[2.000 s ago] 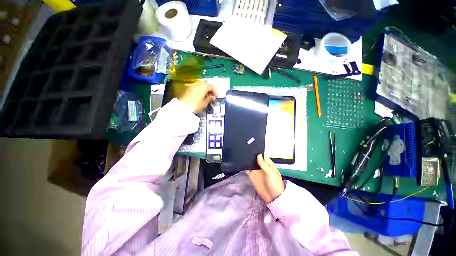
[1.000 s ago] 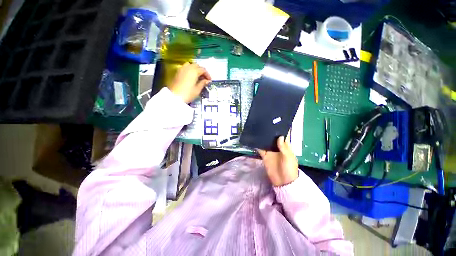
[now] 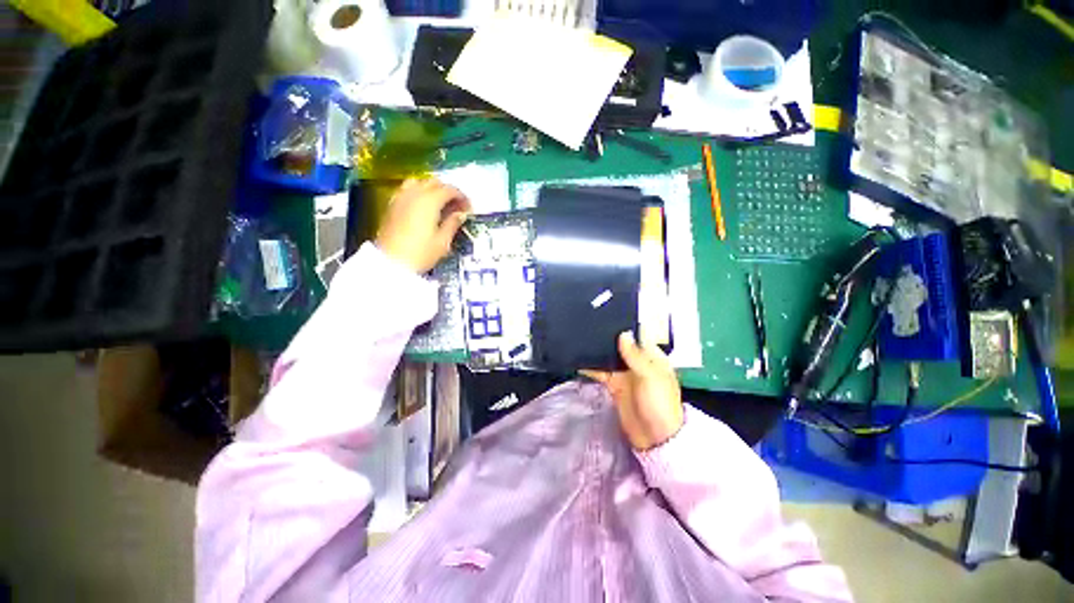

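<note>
My right hand (image 3: pixel 645 395) holds a glossy black screen (image 3: pixel 587 283) by its lower right corner. The screen overlaps the right part of the open tablet housing (image 3: pixel 483 295), whose blue-edged white squares show. My left hand (image 3: pixel 422 224) is at the housing's upper left corner, with fingertips pinched together; I cannot tell whether it holds a small part. Another tablet or screen (image 3: pixel 655 283) with an orange and white lit face lies under the black screen, its right edge showing. Bubble wrap (image 3: pixel 685 295) lies beneath.
A green mat (image 3: pixel 730 318) covers the bench. An orange stick (image 3: pixel 714 192) and a thin dark tool (image 3: pixel 756 320) lie right. A black corded tool (image 3: pixel 830 324) and blue device (image 3: pixel 919 300) stand farther right. A black moulded tray (image 3: pixel 124 177) is left, a tape roll (image 3: pixel 747 68) behind.
The black screen has swung back left from its tilted position, now more upright and over the housing's right part. My left hand stays at the housing's upper left corner. The camera view has shifted.
</note>
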